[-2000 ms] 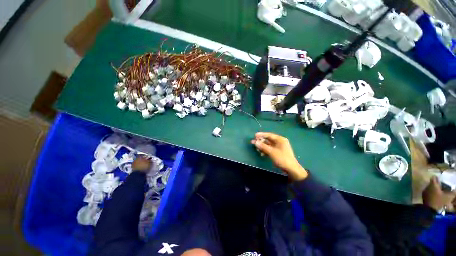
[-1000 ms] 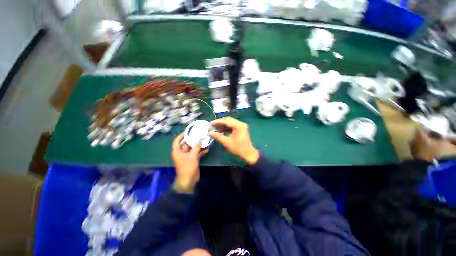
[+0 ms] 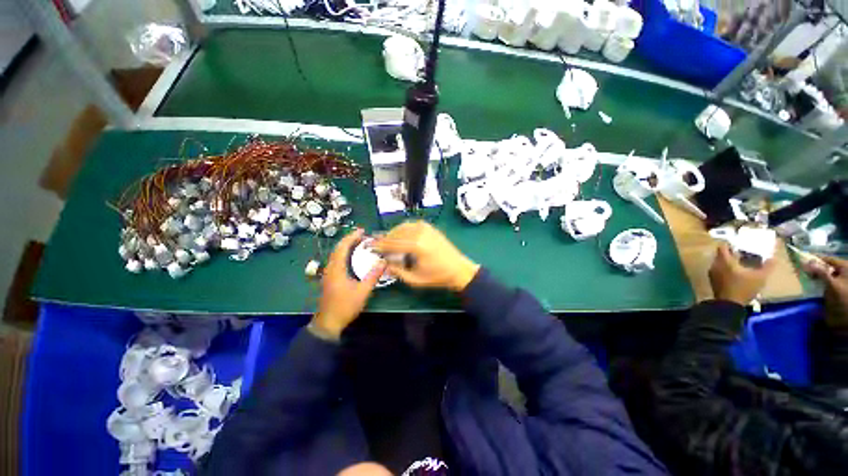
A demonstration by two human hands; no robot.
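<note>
My left hand (image 3: 342,286) holds a round white plastic housing (image 3: 365,261) just above the front edge of the green bench. My right hand (image 3: 423,257) is on the housing's right side, with its fingers over the opening. The fingers cover much of the housing, and whether a motor is inside cannot be seen. The black electric screwdriver (image 3: 419,139) hangs upright behind my hands, in front of the silver-grey screw feeder (image 3: 384,139). A heap of small motors (image 3: 244,218) with orange-brown leads lies to the left.
White subassemblies (image 3: 525,177) are piled right of the feeder. A round white housing (image 3: 631,249) lies farther right. A blue tote (image 3: 56,390) with white rings stands below the bench at left. Another person's hands (image 3: 739,276) work over a tan board (image 3: 683,244) at right.
My left hand has come from the tote to the bench with a white housing, and both hands are now together on it. The view has swung; the right fingers have shifted over the housing.
</note>
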